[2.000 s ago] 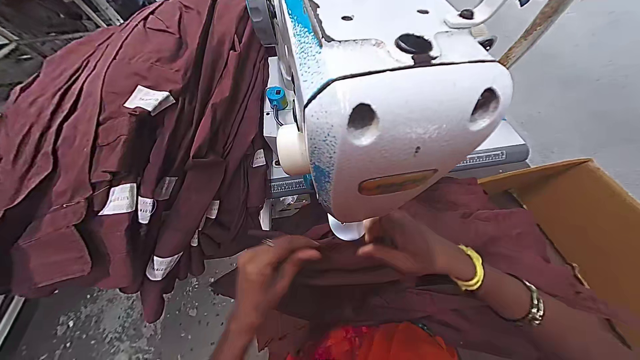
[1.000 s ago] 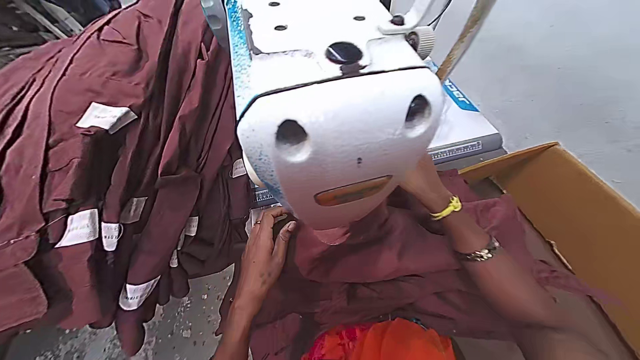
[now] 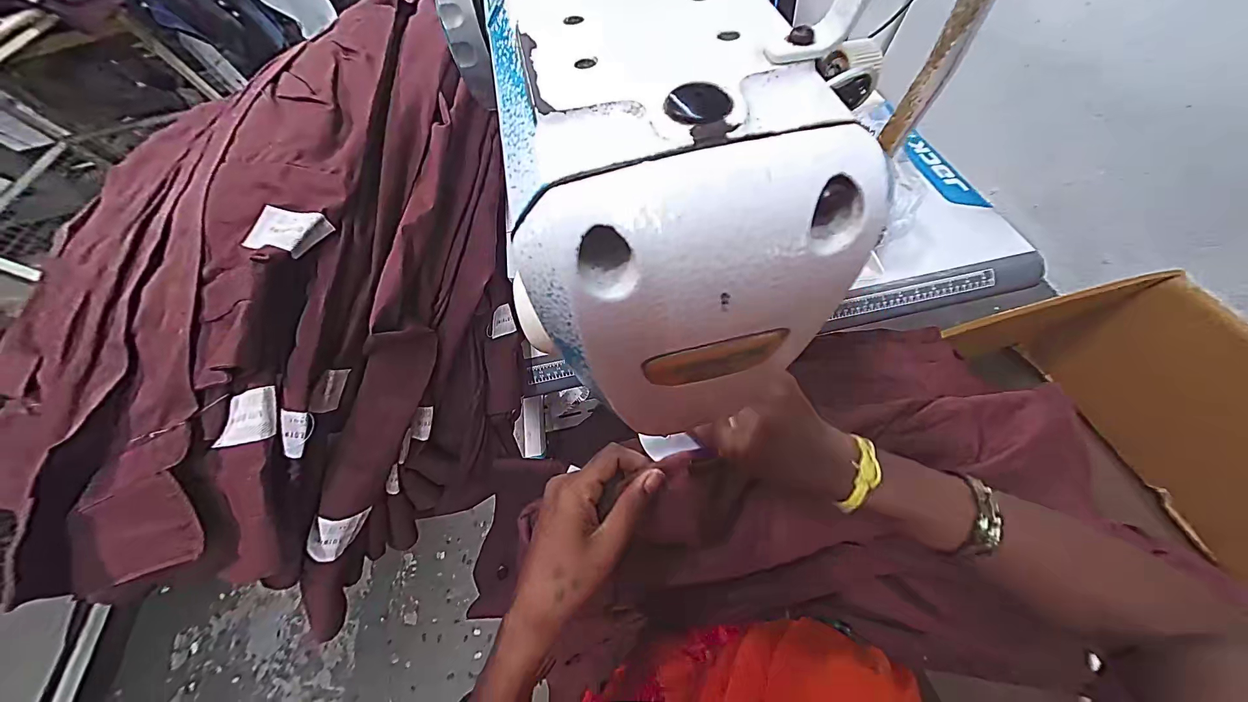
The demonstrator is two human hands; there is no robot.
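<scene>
A white Jack sewing machine (image 3: 702, 283) stands over a maroon garment (image 3: 780, 526), its head hiding the needle area. Just below the head, my left hand (image 3: 585, 517) pinches the garment's edge between thumb and forefinger. My right hand (image 3: 760, 429) is partly behind the machine head, with its fingers at the cloth near a small white piece (image 3: 671, 446), perhaps a label; its exact grip is hard to see. The garment spreads under my right forearm, which wears a yellow band and a metal bracelet.
A heap of maroon garments (image 3: 292, 322) with white labels hangs at the left. An open cardboard box (image 3: 1150, 390) stands at the right. Behind the machine head is its white bed with a ruler strip (image 3: 916, 295). The grey table (image 3: 390, 604) below bears scuffs and lint.
My left hand has moved right, from beside the machine head onto the garment's edge. My right hand, mostly hidden behind the head one second ago, shows more below it. The view has shifted.
</scene>
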